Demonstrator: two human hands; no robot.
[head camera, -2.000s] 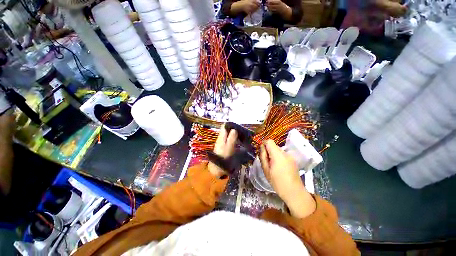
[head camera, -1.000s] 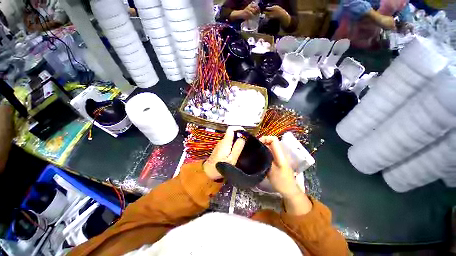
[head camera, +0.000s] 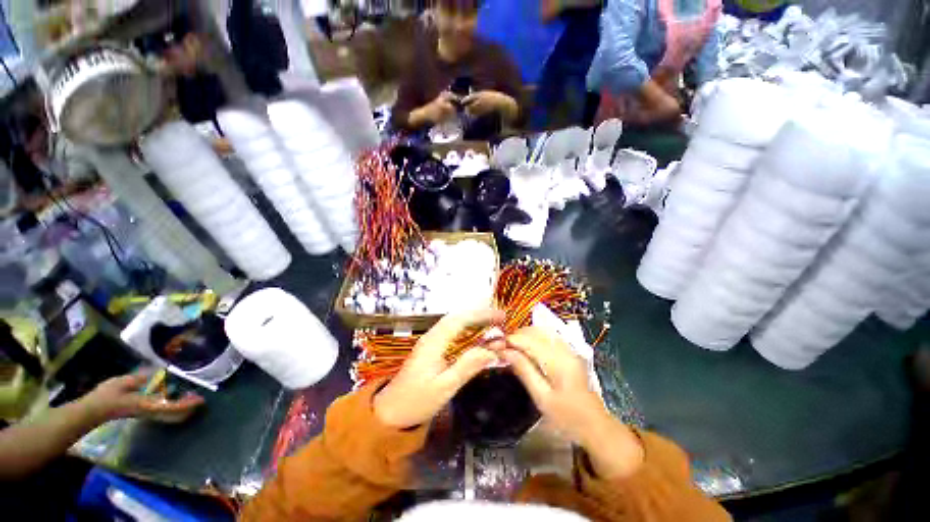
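Note:
My left hand (head camera: 433, 375) and my right hand (head camera: 556, 382) meet in front of the parts tray, their fingertips together on a small white fitting (head camera: 494, 334). A black inner cup (head camera: 496, 410) is just below the fingers, partly hidden by them; whether a hand also holds it cannot be told. A fan of orange and black wire leads (head camera: 532, 290) lies behind my hands. A white bracket (head camera: 567, 330) is partly hidden behind my right hand. The brown-rimmed parts tray (head camera: 418, 324) holds white fittings and a standing bundle of red wire leads (head camera: 383, 209).
A white housing (head camera: 281, 336) and a subassembly with a black cup (head camera: 189, 344) stand at left. Nested housing stacks rise at left (head camera: 216, 199) and right (head camera: 775, 229). Black cups and white brackets (head camera: 527, 204) are beyond the tray. Another person's hand (head camera: 153, 398) reaches in at left.
The view has tilted up. My hands have come together at the fingertips on a small white fitting, with the black cup now below them. Another person's hand has appeared at left.

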